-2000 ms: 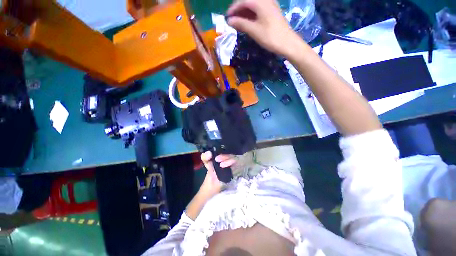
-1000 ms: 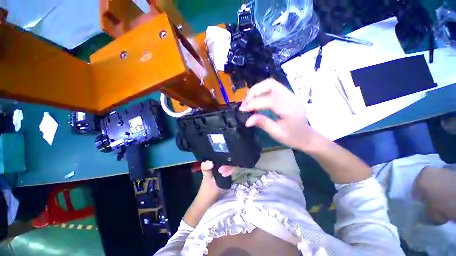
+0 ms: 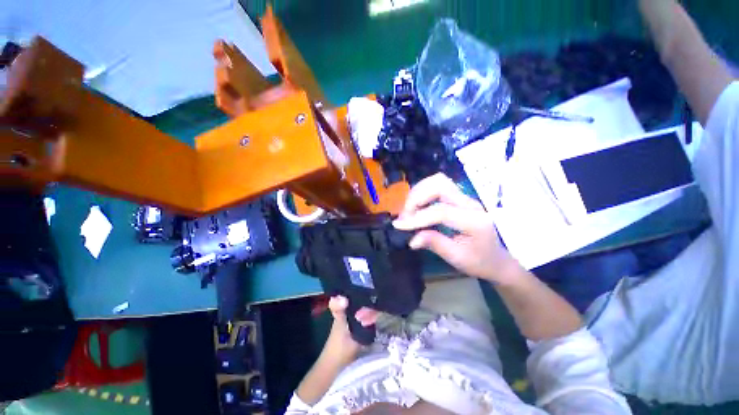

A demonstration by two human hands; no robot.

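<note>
A black camera unit [image 3: 365, 263] with a pale label is held at the bench's front edge, below the orange stand [image 3: 267, 154]. My left hand [image 3: 348, 328] grips its lower part from beneath, around a dark handle-like piece. My right hand [image 3: 450, 227] is at the unit's upper right corner, with thumb and fingers pinched there; whether a small part is between the fingertips cannot be told. The underside of the unit is hidden.
Another camera unit [image 3: 235, 235] lies left, beside a white tape roll [image 3: 298, 212]. A clear plastic bag [image 3: 462, 85] and black mouldings [image 3: 409, 142] lie behind. At right, papers bear a black adhesive sheet [image 3: 628, 172]. Another person's arm [image 3: 689, 49] reaches in at far right.
My right hand has come down from over the bench to the unit's upper right corner. My left hand still holds the unit. Another person's arm now reaches in at right.
</note>
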